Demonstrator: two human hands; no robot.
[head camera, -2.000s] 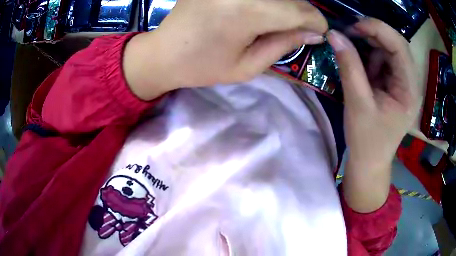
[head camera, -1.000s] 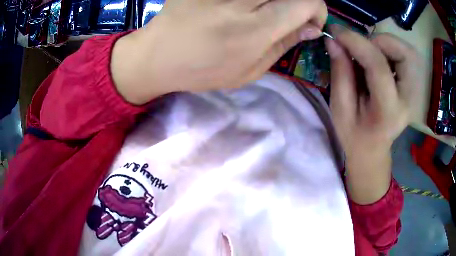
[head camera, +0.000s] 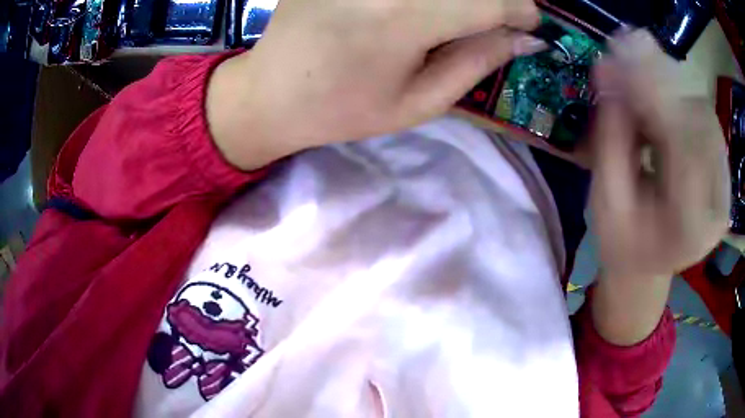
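Note:
A red housing with a green circuit board lies at the upper right, its front edge close to the pale apron. A thin light wire shows on the board. My left hand covers the left part of the housing, with thumb and index fingertips beside the board's upper left; whether they grip anything is hidden. My right hand is blurred, at the board's right edge, with fingers bent; I cannot tell whether it holds anything.
Glossy black covers stand in a row at the upper left, above a cardboard box. Another black part is at the upper right. A red-edged unit is at the right rim. Yellow-black floor marking shows below.
My right hand has moved right, away from my left fingertips, where a thin light strand was between both hands. More of the green board is now uncovered.

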